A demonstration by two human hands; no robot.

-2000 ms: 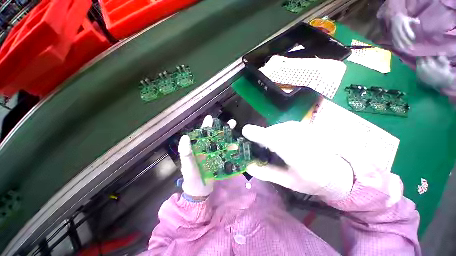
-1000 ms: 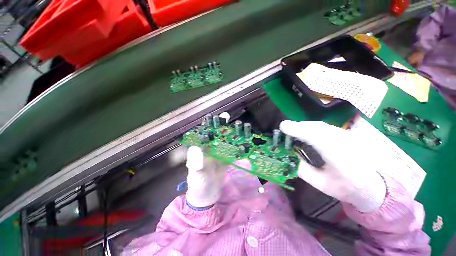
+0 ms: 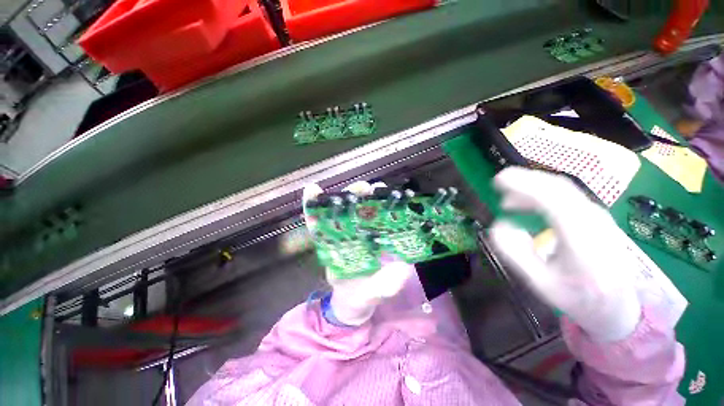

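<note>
A green PCB panel of joined boards is held in the air in front of me, component side up, with upright cylindrical parts along its far edge. My left hand, in a white glove with a blue band at the wrist, grips the panel at its left part, thumb on the near side and fingertips showing behind the far edge. My right hand, also in a white glove, is to the right of the panel, apart from it, with fingers and thumb spread. No object shows in it.
The green conveyor with its metal rail carries several panels, one at centre. Red bins stand beyond. At right, a black tray, a dotted sheet and another panel lie on the green table. A person's sleeve shows.
My right hand has let go of the panel and moved right, fingers spread. The panel, now only in my left hand, has tilted to show more of its face. The view has turned right.
</note>
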